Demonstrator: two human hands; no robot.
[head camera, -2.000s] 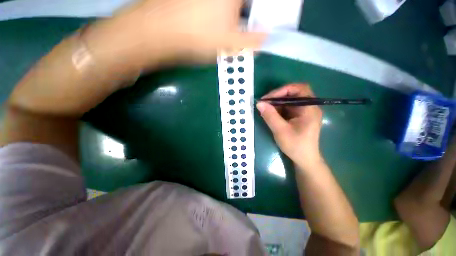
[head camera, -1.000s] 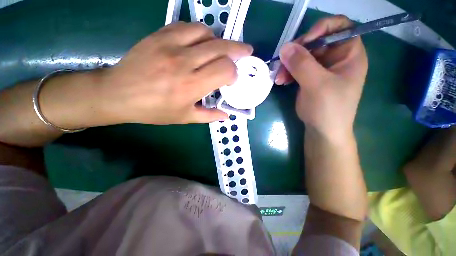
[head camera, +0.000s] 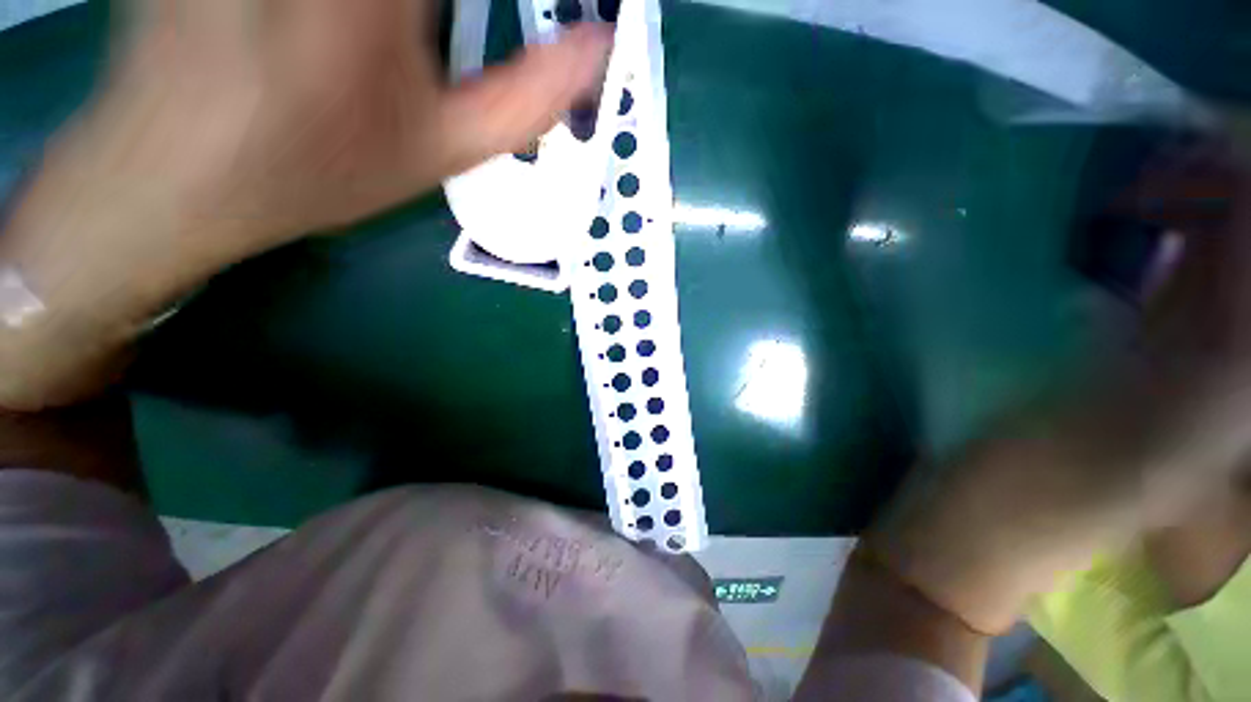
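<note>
A white plastic housing (head camera: 528, 209) lies on the green bench beside and partly over a white perforated strip (head camera: 638, 350). Its round end and squared foot show; its upper part is partly hidden by my left hand. The strip has two rows of dark round spots and runs down to the bench's front edge. My left hand (head camera: 309, 117) is blurred, above and left of the housing, fingers apart, with nothing seen in it. My right hand (head camera: 1084, 439) is strongly blurred at the right edge; its fingers and anything in them cannot be made out.
A white curved line (head camera: 947, 48) crosses the far part of the green bench. Another person's yellow sleeve (head camera: 1118, 624) is at the lower right. A small green label (head camera: 746, 590) is on the pale surface below the bench edge.
My left hand has let go of the housing and moved up and left; the housing now lies further left. My right hand has moved from the housing to the right edge.
</note>
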